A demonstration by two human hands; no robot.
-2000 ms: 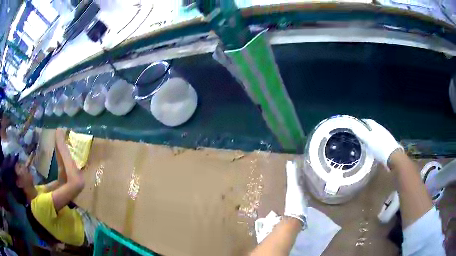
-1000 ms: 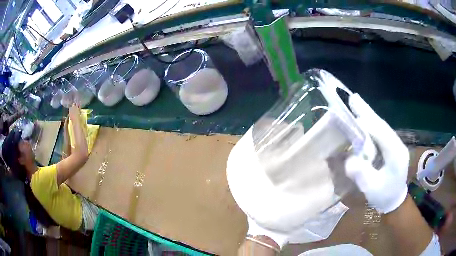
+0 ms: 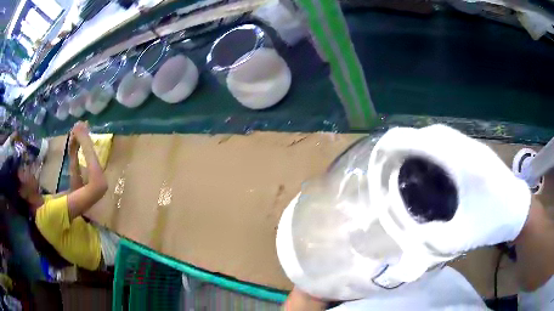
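A kettle body with a clear, shiny section is held tilted above the bench at the lower right. Its white ring with a dark round centre faces up and right. My right hand, in a white glove, grips the ring's right side; its fingers merge with the white parts. My left hand, also gloved, supports the rounded lower left end. Most of it is hidden or blends with the white body; the bare wrist shows at the bottom edge.
Several bodies stand on the dark green conveyor, with a green slanted bar across it. A cardboard-covered bench and green crate lie ahead. A person in yellow holds a yellow cloth at left. A handle-and-ring part is at right.
The body was upright on the bench, then lifted and tilted. Since then its ring has turned towards me, and my right hand has moved over the ring's right side. The view has shifted.
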